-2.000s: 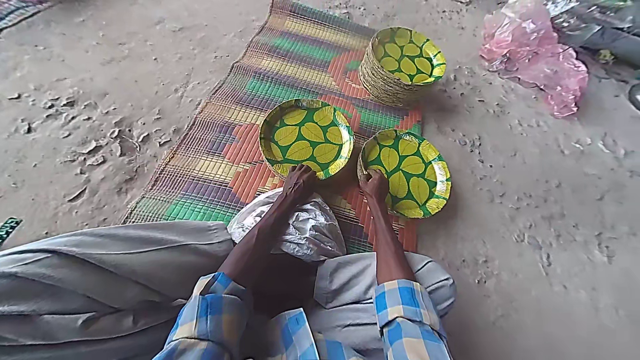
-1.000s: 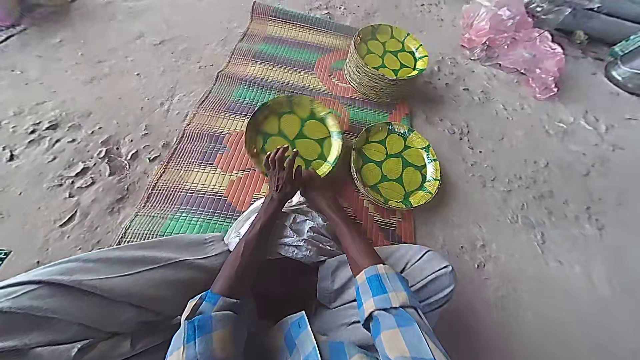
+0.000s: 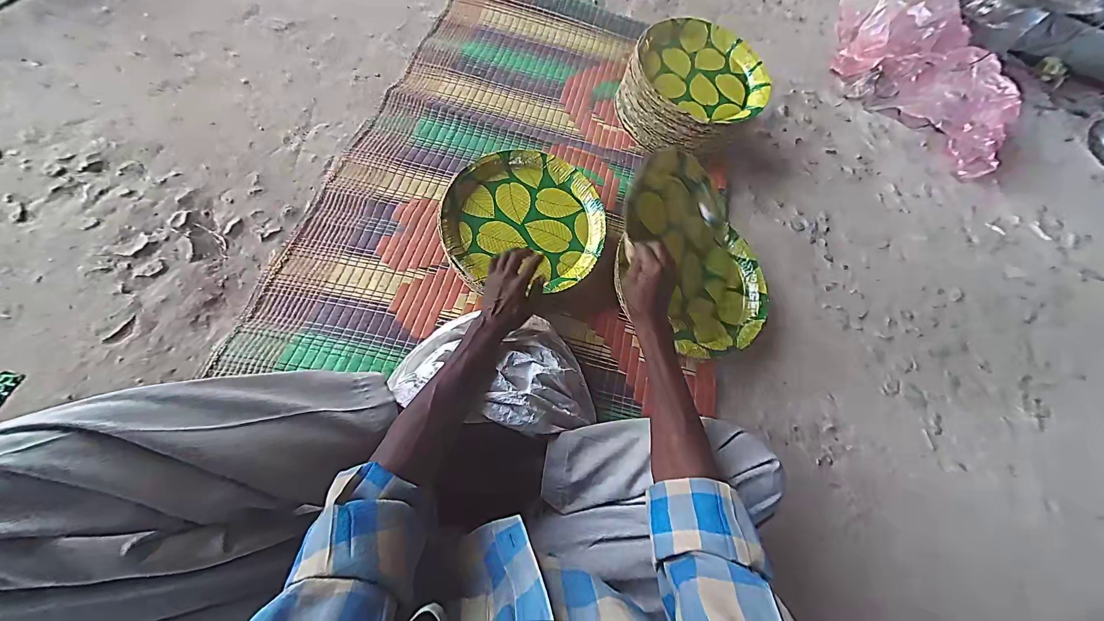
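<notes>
Round plates with a green and yellow leaf pattern lie before me. My left hand (image 3: pixel 511 291) rests with its fingers on the near rim of the left plate (image 3: pixel 513 203). My right hand (image 3: pixel 649 280) grips a tilted, motion-blurred leaf-patterned plate (image 3: pixel 677 207) by its near edge. It is raised over another plate (image 3: pixel 752 297) at the right, partly covering it. Behind them stands a tall stack of the same plates (image 3: pixel 677 129). A crumpled white plastic bag (image 3: pixel 535 379) lies between my knees and the left plate.
A striped woven mat (image 3: pixel 345 259) in several colours lies under the plates on a rough earthen floor (image 3: pixel 906 388). Crumpled pink plastic (image 3: pixel 949 86) and grey sheeting (image 3: pixel 1052 39) lie at the back right. My crossed legs border the near side of the mat.
Both hands were together at the left plate's near edge one second ago. My right hand has since moved right and now has a tilted plate in it above the right plate.
</notes>
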